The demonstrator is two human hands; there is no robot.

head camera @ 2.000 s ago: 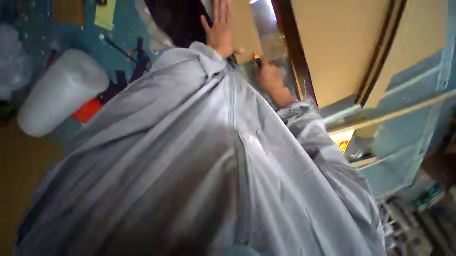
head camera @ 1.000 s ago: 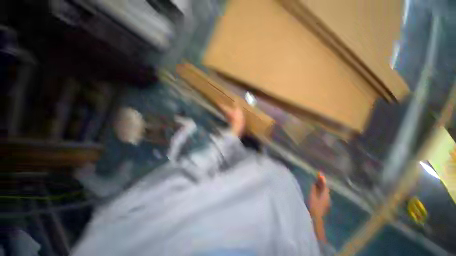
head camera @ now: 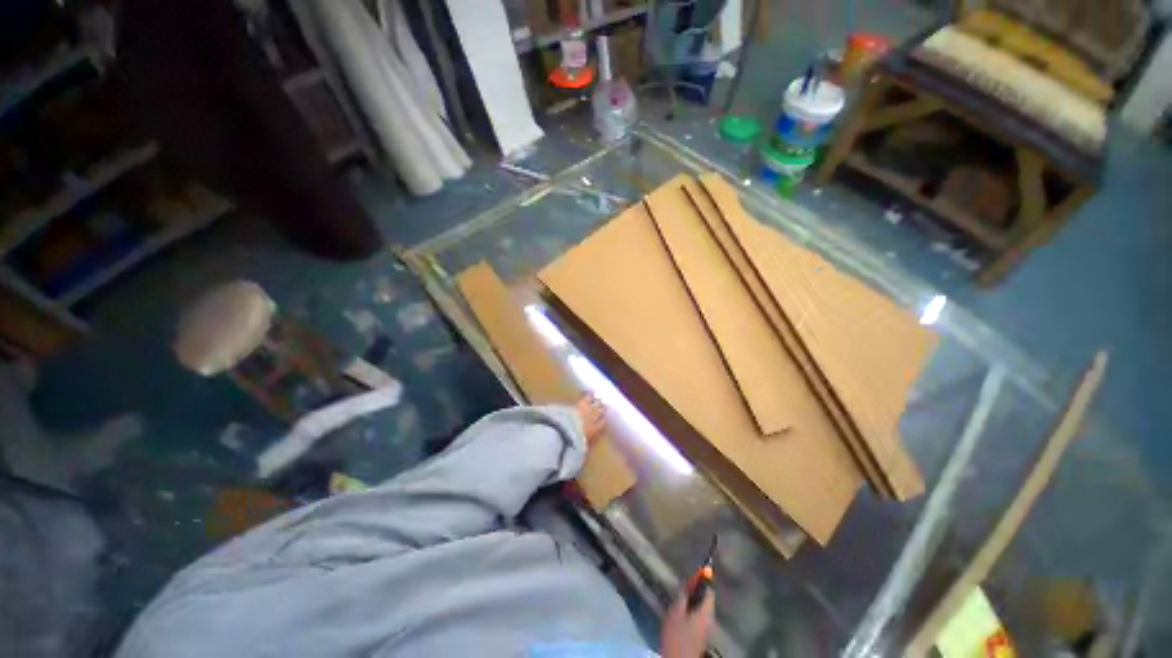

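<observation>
A long narrow cardboard strip (head camera: 524,350) lies along the near left edge of the glass-topped table (head camera: 495,216). My left hand (head camera: 590,417) is on the strip near its lower end; only some fingers show past the sleeve, so its hold is unclear. My right hand (head camera: 688,627), low in the picture, holds a slim black and orange utility knife (head camera: 701,586) pointing up and away. Large cardboard sheets (head camera: 643,310) lie stacked on the table, with narrower pieces (head camera: 720,315) on top.
A wooden batten (head camera: 1015,514) crosses the table's right side near a yellow printed sheet (head camera: 973,630). A round stool (head camera: 225,327) stands left. Paint buckets (head camera: 810,109) and a wooden bench (head camera: 887,116) stand beyond the table. White scraps (head camera: 328,424) litter the floor.
The view has swung up and steadied, showing the whole table. My left hand has gone from flat with fingers spread to lying on the narrow strip. The knife stays in my right hand.
</observation>
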